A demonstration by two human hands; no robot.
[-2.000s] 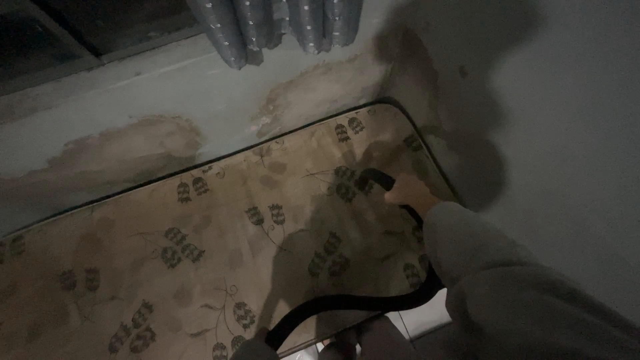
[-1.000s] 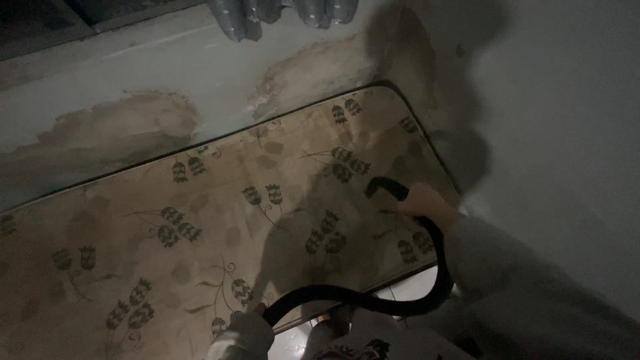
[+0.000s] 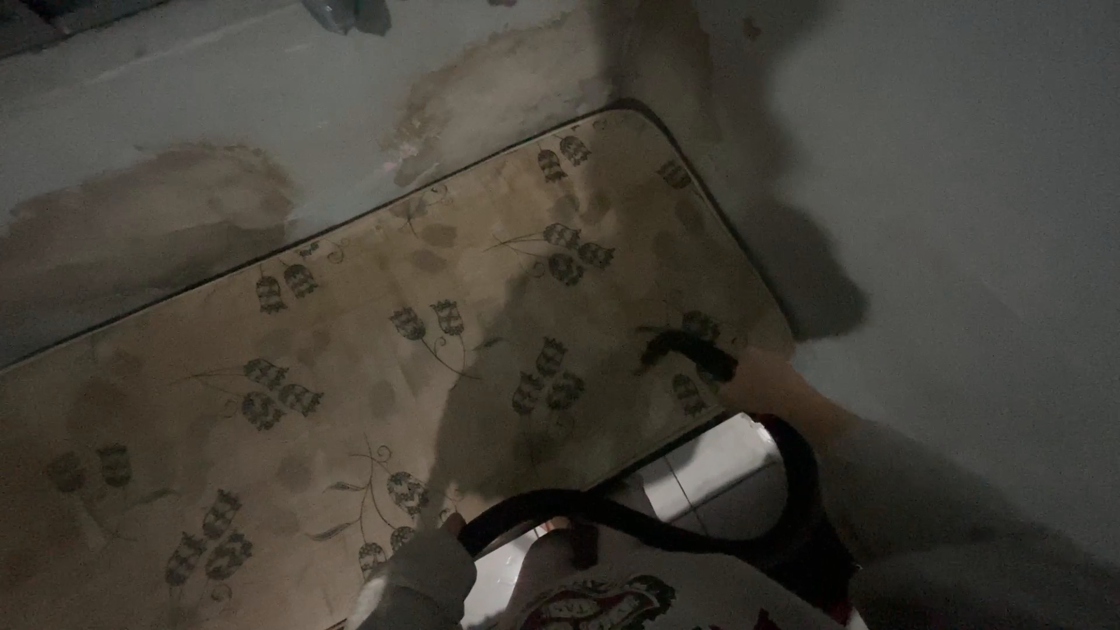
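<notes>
A black flexible hose (image 3: 647,523) curves in an S between my two hands. My right hand (image 3: 774,385) is closed around it near its bent end, which points left over the right edge of a floral-patterned mattress (image 3: 350,324). At the bottom centre my left hand (image 3: 453,527) grips another part of the hose, mostly hidden by a light sleeve. The hose's far end, beyond my left hand, is out of sight. The picture is dim and the bent end is blurred.
A stained, peeling wall (image 3: 332,122) runs along the mattress's far side, and a grey wall (image 3: 980,219) stands at the right. Part of a curtain (image 3: 348,13) hangs at the top. Tiled floor (image 3: 717,481) shows below the mattress edge.
My right hand and the hose's bent end have moved down toward the mattress's near right edge. The view has shifted, showing less of the curtain.
</notes>
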